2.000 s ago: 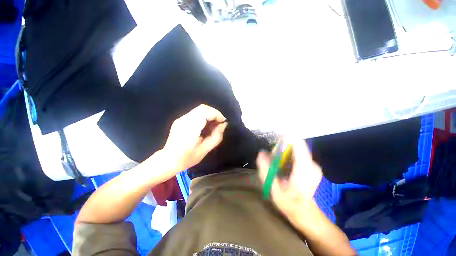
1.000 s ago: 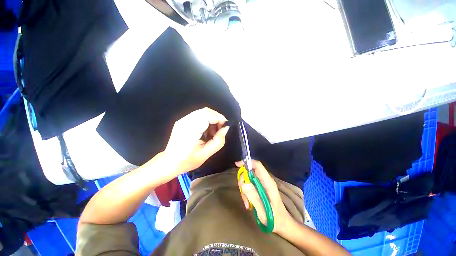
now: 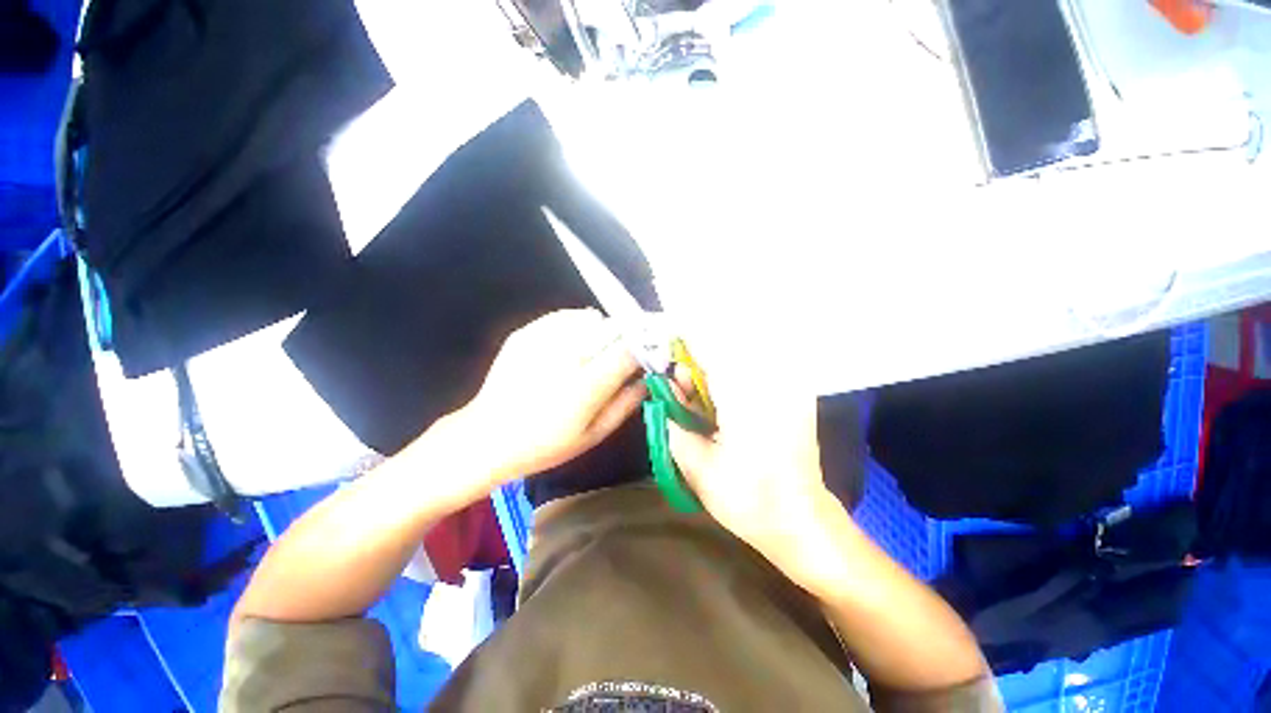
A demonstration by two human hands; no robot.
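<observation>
A black garment panel [image 3: 446,265] lies on the white table and hangs over its front edge towards my lap. My left hand [image 3: 565,383] pinches the panel near its right edge with thumb and finger. My right hand [image 3: 739,446] holds the fabric scissors [image 3: 666,439] by their green and yellow loop handles. The silver blades point up and to the left over the panel, close beside my left fingertips. The cloth under both hands is partly hidden.
A stack of black cut pieces [image 3: 209,181] lies at the table's left. Metal machine parts [image 3: 683,49] show at the top. A smartphone [image 3: 1025,84] lies at the upper right. Blue crates [image 3: 906,536] with black pieces stand below the table [image 3: 892,279].
The scissors moved out of view-blurring motion beside the cloth to over the panel, up and left, with their blades tilted left. My right hand came close to my left, which stays nearly in place.
</observation>
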